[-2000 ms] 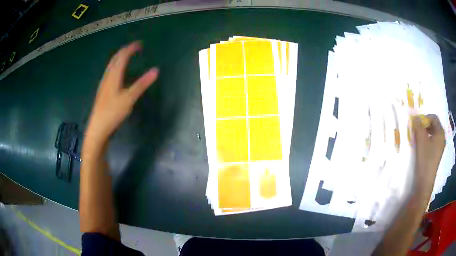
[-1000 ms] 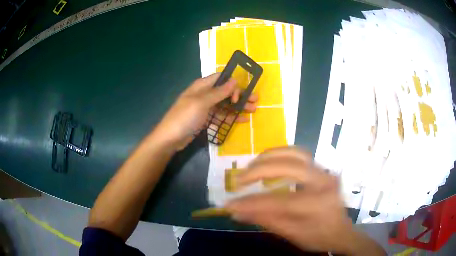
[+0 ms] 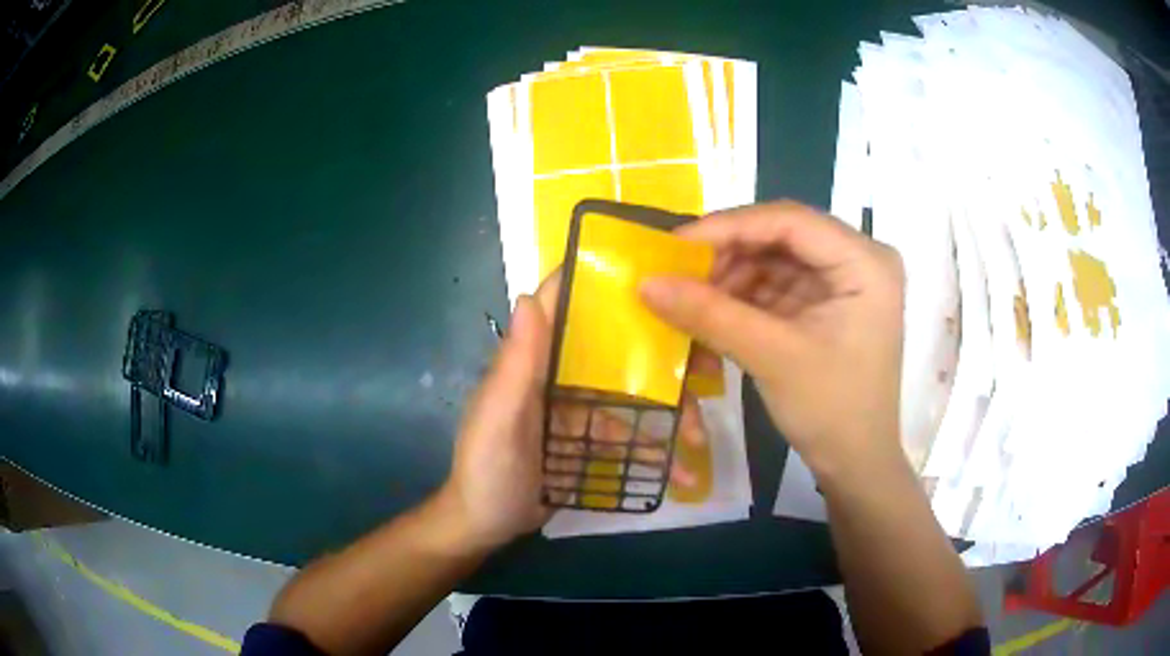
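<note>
A black front housing is held over the adhesive sheets, key openings towards me. My left hand holds it from the left side and behind; fingers show through the key openings. A yellow die-cut sticker lies over the window end, its upper right part sticking out past the frame. My right hand grips the sticker near its right edge, thumb on its face. The stack of adhesive sheets lies behind, its lower part mostly covered by the housing and hands.
Black housings lie overlapping at the left. A fanned stack of used backing sheets with yellow scraps is at the right. Yellow-bordered pieces lie beyond the marked strip at far left. A red stool is at lower right.
My left hand has brought the housing lower and turned it more upright. My right hand has moved up from the sheets' near end to the housing, with the yellow sticker now over the window.
</note>
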